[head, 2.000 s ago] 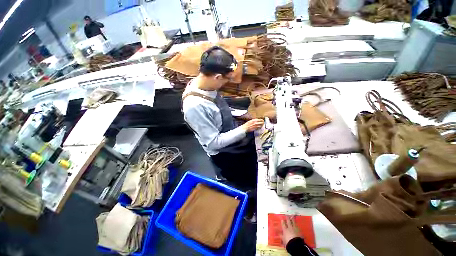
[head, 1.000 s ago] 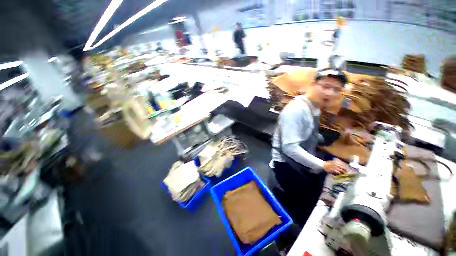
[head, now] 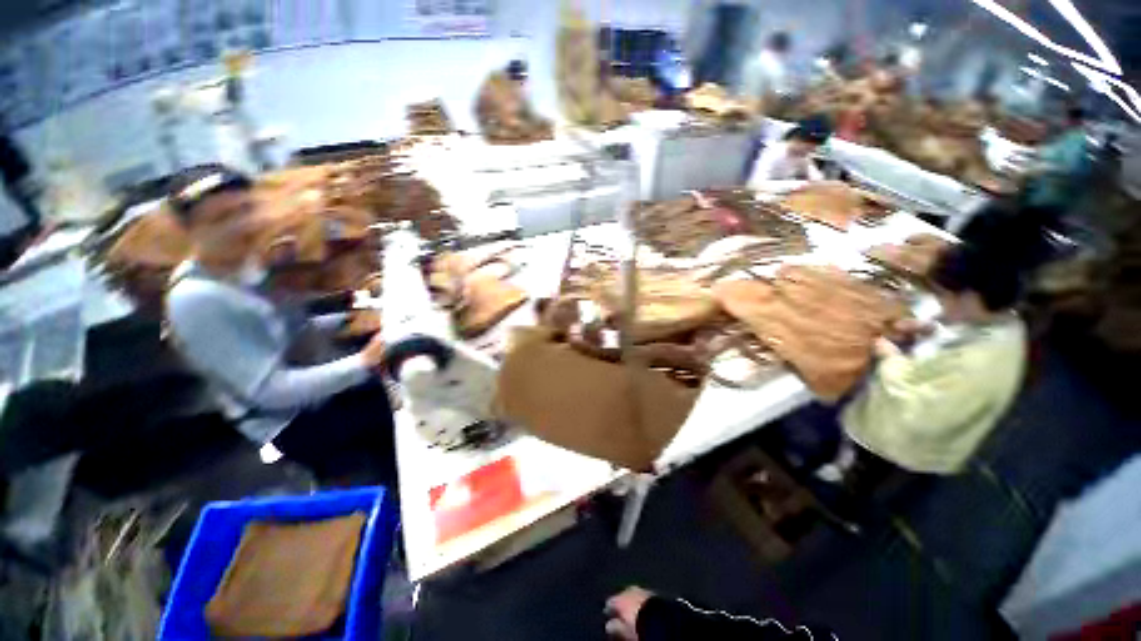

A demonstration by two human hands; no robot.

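Note:
My right hand, in a black sleeve, shows low at the bottom edge, blurred, with loosely bent fingers and nothing visible in it. It is over the dark floor, apart from the table. My left hand is not in view. Nearest in front is a white table with a red-orange sheet on its near corner. A brown tote bag piece hangs over the table's near edge. A white sewing machine stands left of it.
A blue crate with flat brown pieces is on the floor at lower left. A person in grey stands at the machine. A person in pale yellow works at right. An open box is under the table.
The view has swung left, then right. My right hand, earlier on the red-orange sheet, is now off the table, low at the bottom edge. The people at right have come into view.

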